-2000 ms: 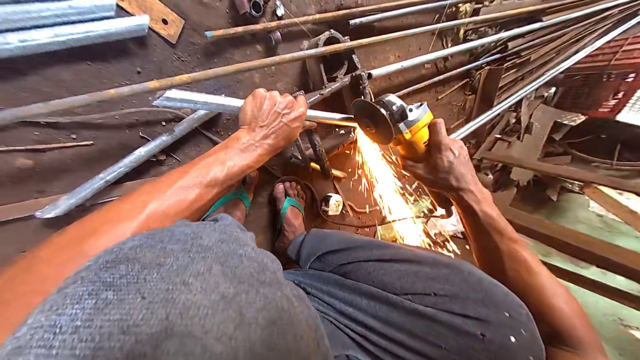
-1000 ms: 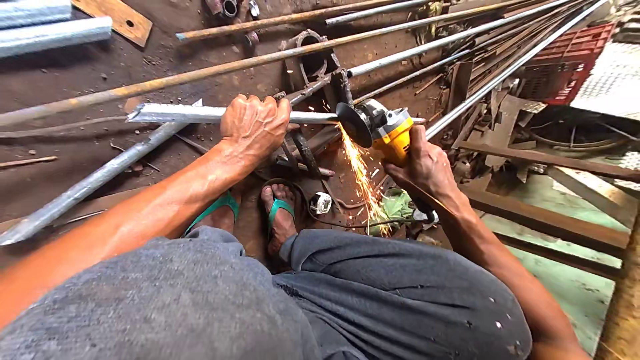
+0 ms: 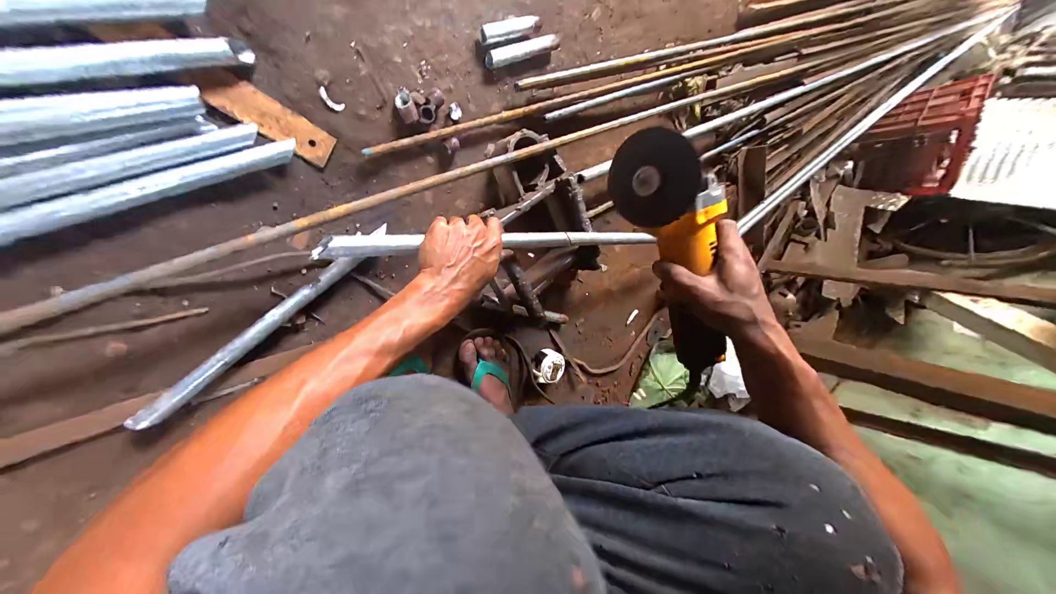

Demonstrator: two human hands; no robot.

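My left hand (image 3: 460, 250) grips a thin galvanized metal pipe (image 3: 371, 245) that lies level across a dark metal stand (image 3: 569, 210). A thin dark line crosses the pipe right of the hand, close to the stand. My right hand (image 3: 718, 280) is closed around the yellow body of an angle grinder (image 3: 691, 238). Its dark disc (image 3: 654, 177) faces up toward me, above the pipe and off it, and no sparks show. The pipe's right part passes behind the grinder.
Long rods (image 3: 412, 190) cross behind the stand. Wide galvanized pipes (image 3: 107, 107) and a rusty plate (image 3: 280, 124) lie at upper left. A cut pipe (image 3: 247, 342) slants at left. A red crate (image 3: 932, 124) and steel bars (image 3: 924, 371) are at right. My sandalled foot (image 3: 487, 371) is below the stand.
The sparks have stopped. My right hand has lifted the grinder away from the pipe and turned it, so the disc's flat face shows. My left hand still grips the pipe.
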